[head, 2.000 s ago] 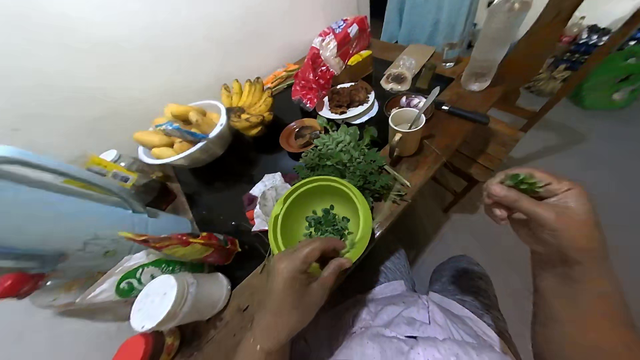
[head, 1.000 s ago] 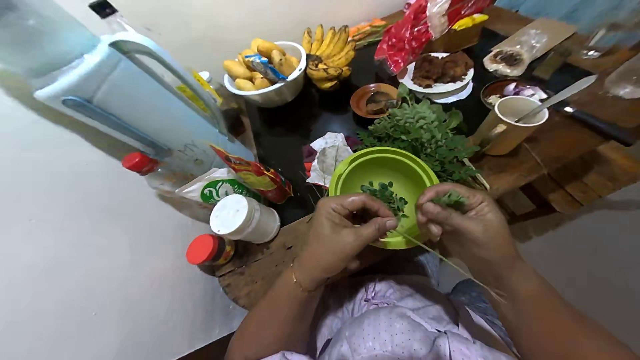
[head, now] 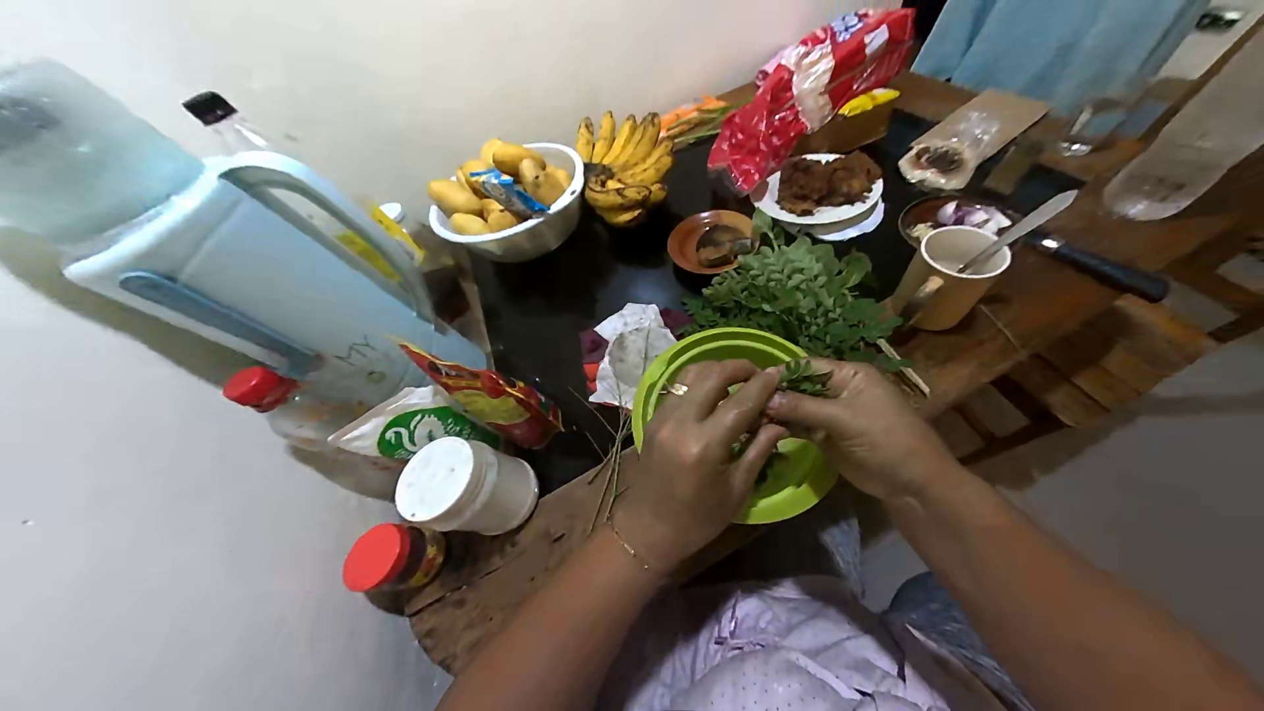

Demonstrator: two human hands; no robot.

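Note:
Both my hands meet over a lime-green plastic bowl (head: 800,494) at the table's near edge. My right hand (head: 859,425) pinches a small sprig of green leaves (head: 805,378) above the bowl's right rim. The fingertips of my left hand (head: 696,454) touch those of the right; whether they grip a stem is hidden. Loose leaves in the bowl are mostly covered by my hands. Behind the bowl lies a heap of leafy green stalks (head: 800,291). Several thin bare stems (head: 614,469) lie on the table left of the bowl, beside my left hand.
A beige mug with a metal utensil (head: 948,286) stands right of the leaves. Farther back are a plate of brown food (head: 825,222), bananas (head: 627,163) and a white bowl of yellow fruit (head: 533,232). A white-lidded jar (head: 469,489) and red-lidded jar (head: 380,558) stand left.
My right hand has come from beyond the table's right side to the bowl and my left hand. The thin stem seen trailing from my hands a second ago no longer shows there.

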